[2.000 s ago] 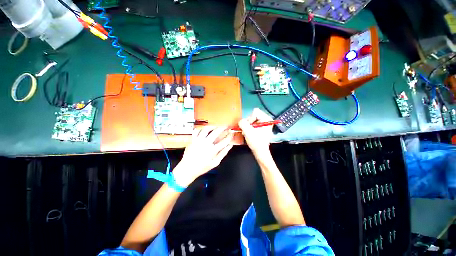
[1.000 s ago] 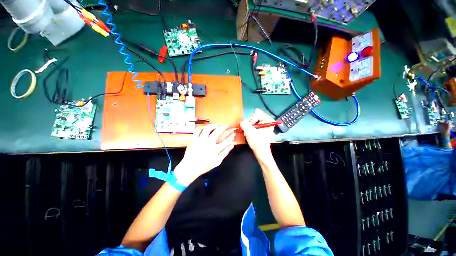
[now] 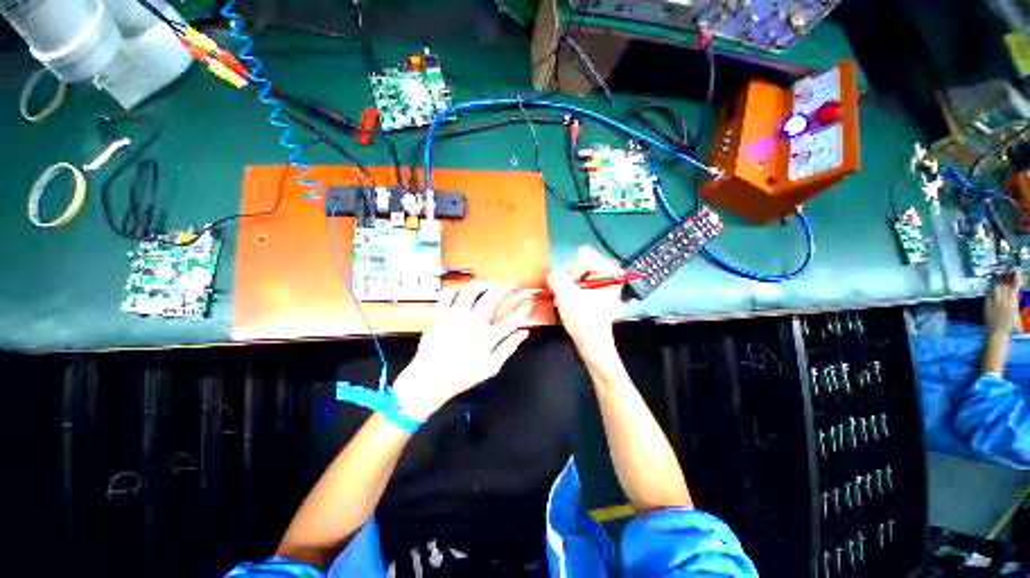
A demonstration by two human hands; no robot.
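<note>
A pale green circuit board (image 3: 395,262) lies on the orange-brown fixture base (image 3: 288,271), against the black connector block (image 3: 450,206) at its back edge. My left hand (image 3: 465,336) rests at the base's front edge, below the board's right corner, fingers pointing up and right. I cannot tell whether it holds anything. A blue wrist strap (image 3: 384,404) is on my left wrist. My right hand (image 3: 585,303) holds a thin red pen-like tool (image 3: 608,280), one end reaching left to my left fingertips. A black remote control (image 3: 675,251) lies just right of my right hand.
More boards lie at left (image 3: 172,274), back (image 3: 410,93) and right (image 3: 619,178). A blue cable (image 3: 565,104) loops to an orange test box (image 3: 751,147). Tape rolls (image 3: 57,194) lie at left. A black rack (image 3: 853,440) stands below the bench edge. Another person's arm (image 3: 996,327) shows at far right.
My hands and the red tool have hardly moved. At the far right, the other person's hand and forearm have come further into view.
</note>
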